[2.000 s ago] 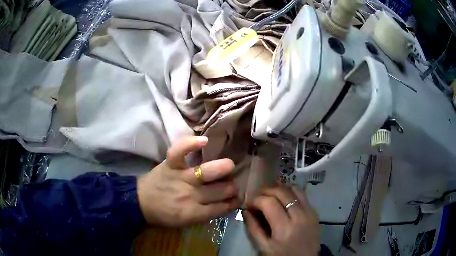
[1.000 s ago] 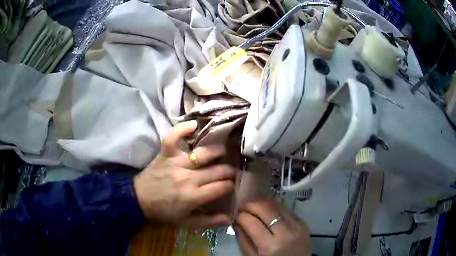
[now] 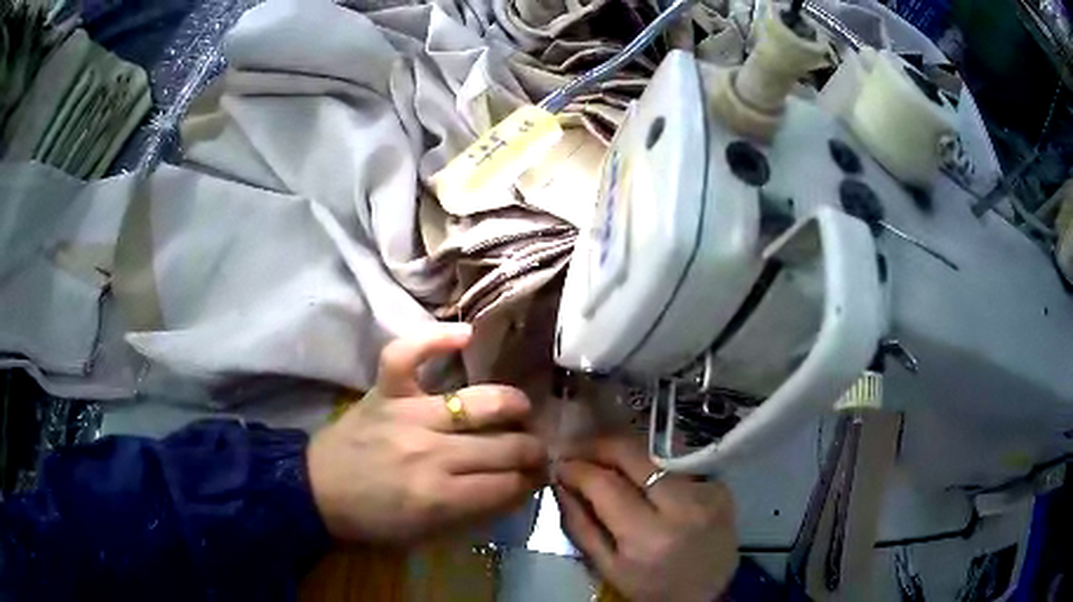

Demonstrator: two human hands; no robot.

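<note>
A light grey-beige garment panel [image 3: 253, 265] lies in wide soft folds left of the white lockstitch machine head [image 3: 659, 223]. Its browner gathered folds [image 3: 518, 253] bunch behind the needle area. My left hand [image 3: 430, 453], with a gold ring, lies over the cloth just left of the needle area, index finger raised and bent. My right hand [image 3: 647, 517] pinches the near edge of the work in front of the machine head, its fingertips touching my left fingertips. The needle and presser foot are hidden. The facing strip is mostly covered by my hands.
The yellow-white machine lamp [image 3: 500, 162] hangs over the folds. Dark metal thread snips [image 3: 833, 494] lie on a tan strip [image 3: 873, 494] on the bed at right. Green cut-piece bundles [image 3: 88, 106] and clear plastic film [image 3: 194, 82] are at upper left.
My hands have drawn together at the near edge of the work, and less of the tan strip shows between them. The machine and cloth sit slightly further left in the picture.
</note>
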